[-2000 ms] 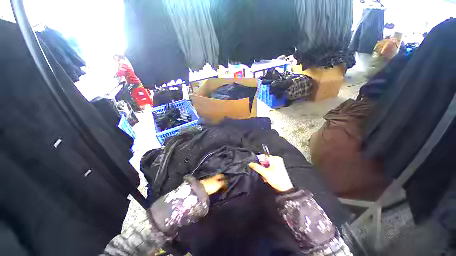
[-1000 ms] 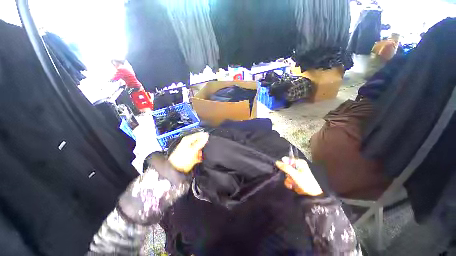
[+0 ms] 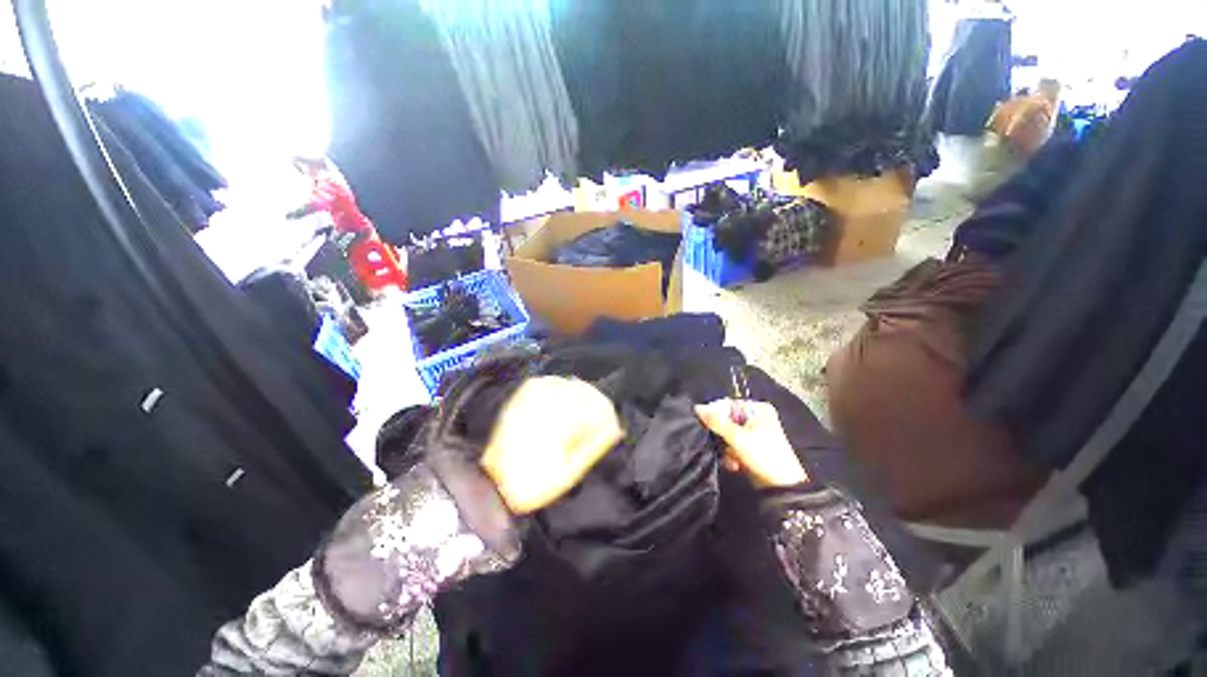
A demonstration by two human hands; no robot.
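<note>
A black garment [image 3: 635, 489] with smooth, shiny folds lies bunched on a dark garment heap [image 3: 662, 333]. My left hand [image 3: 553, 439] is over its left part, back of the hand up; its fingertips are hidden and the hand looks overexposed. My right hand [image 3: 755, 440] pinches the garment's right edge between thumb and fingers. A small dark and shiny tool [image 3: 740, 384], perhaps snips, sticks up from my right hand. No needle or thread can be made out.
A cardboard box [image 3: 596, 288] with dark cloth and a blue basket [image 3: 466, 347] stand ahead. Hanging black garments [image 3: 172, 437] are at left. A brown bundle [image 3: 927, 384] and a metal-framed rack [image 3: 1046, 509] are at right. A red-sleeved person [image 3: 342, 212] shows ahead left.
My left hand has moved right and slightly down over the garment. My right hand has moved slightly left and up. The cloth stretched between them is now bunched together.
</note>
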